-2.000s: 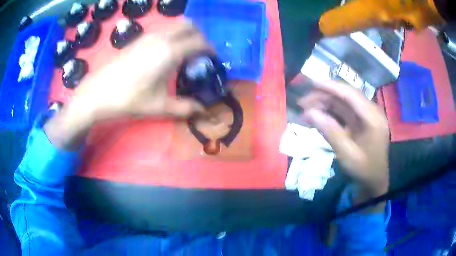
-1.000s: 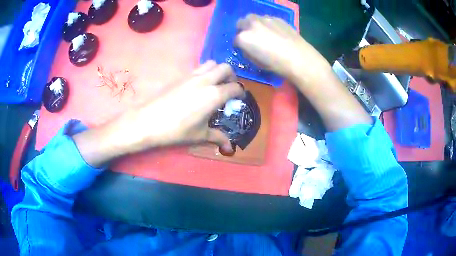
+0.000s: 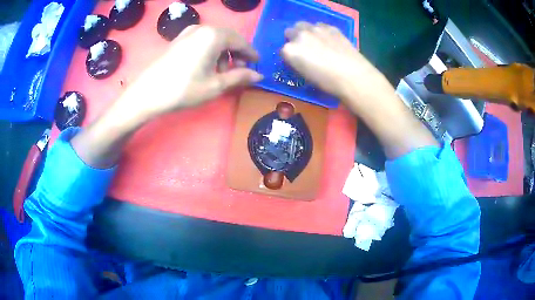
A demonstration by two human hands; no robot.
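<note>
A dark round housing (image 3: pixel 278 145) with a white piece on top sits in the dark ring of the orange-brown fixture (image 3: pixel 314 179), between two reddish-brown knobs. My right hand (image 3: pixel 320 55) is over the blue parts bin (image 3: pixel 349 26) behind the fixture, above small silvery parts (image 3: pixel 288 78); its fingertips are blurred and I cannot tell if they hold anything. My left hand (image 3: pixel 205 70) is raised left of the bin, off the housing, with thumb and fingers apart and nothing seen between them.
Several dark housings (image 3: pixel 103 58) stand on the red mat at left, by a second blue bin (image 3: pixel 13 105). Red-handled pliers (image 3: pixel 28 176) lie at the left edge. White paper (image 3: pixel 368 217), a metal tray (image 3: pixel 460 111), an orange screwdriver (image 3: pixel 490 84) and a small blue bin (image 3: pixel 490 153) are at right.
My left hand has left the housing and moved up toward the bin. My right hand has stayed over the bin. The reddish wire scraps on the mat at left no longer show.
</note>
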